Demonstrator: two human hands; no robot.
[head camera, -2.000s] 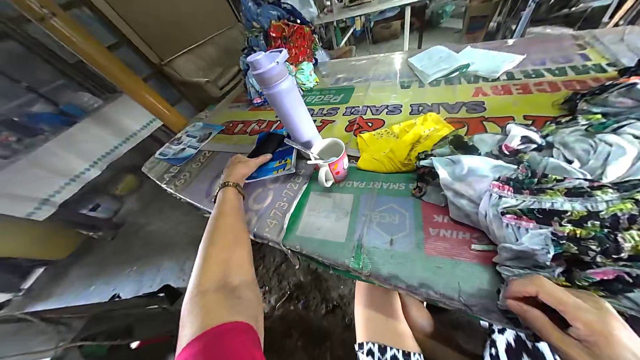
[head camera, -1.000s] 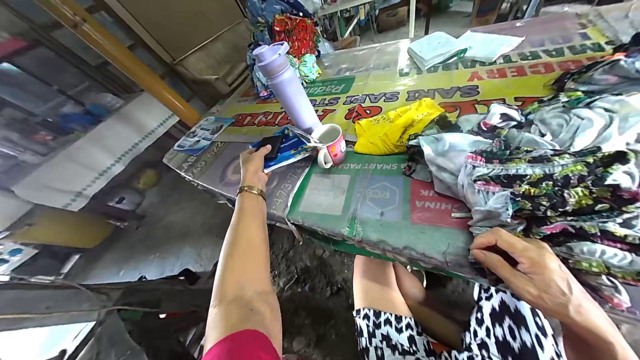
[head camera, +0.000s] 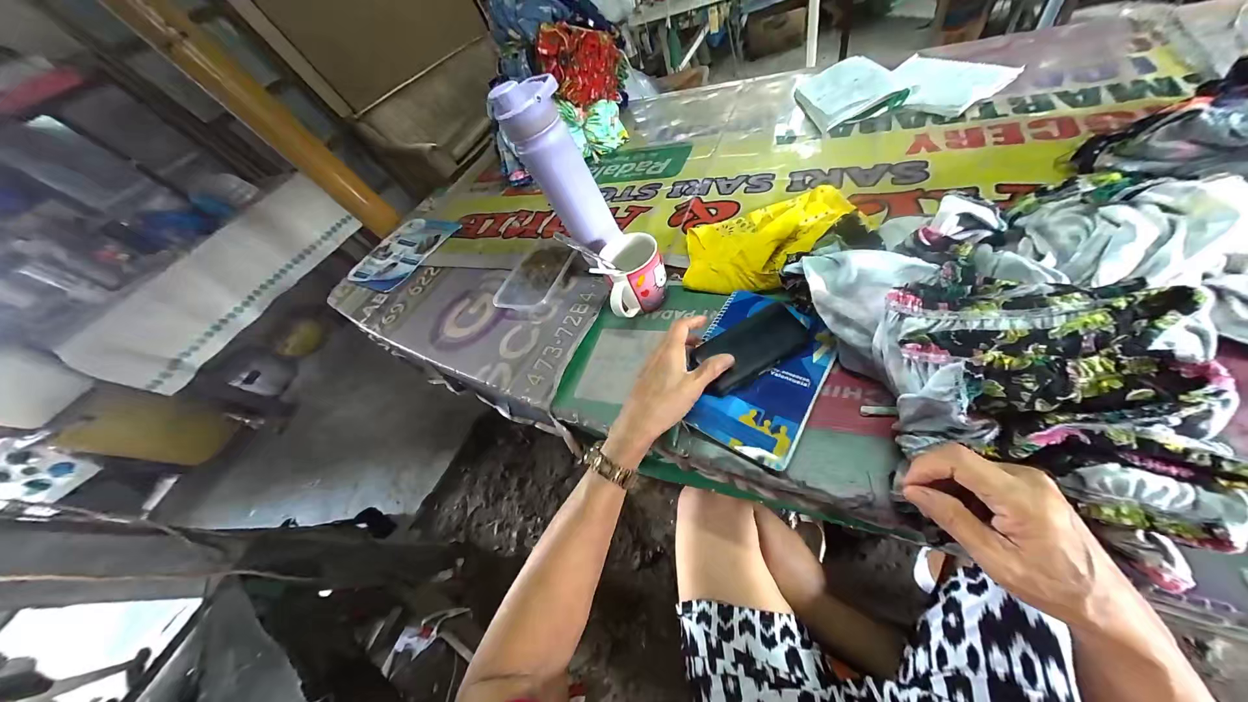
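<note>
A blue spiral notebook (head camera: 765, 414) lies at the table's front edge with a black smartphone or phone case (head camera: 756, 349) on top. My left hand (head camera: 673, 375) rests at the left end of the black object, its thumb on it and its fingers at the far side. My right hand (head camera: 999, 512) is half curled at the table edge, beside the floral ruffled fabric (head camera: 1053, 361); whether its fingertips pinch anything I cannot tell. Left of the notebook's top stands a pink and white mug (head camera: 639, 278) with a spoon in it. Yellow fabric (head camera: 756, 244) lies behind the notebook.
A lilac water bottle (head camera: 570, 175) stands behind the mug. Near it are a clear plastic container (head camera: 534, 278) and a printed booklet (head camera: 402, 253) at the left corner. Folded pale cloths (head camera: 853, 93) lie at the back. Printed tarpaulin covers the table (head camera: 487, 341).
My left hand has moved right, bringing the blue notebook and the black object from left of the mug to in front of the yellow fabric. My right hand stays near the floral fabric.
</note>
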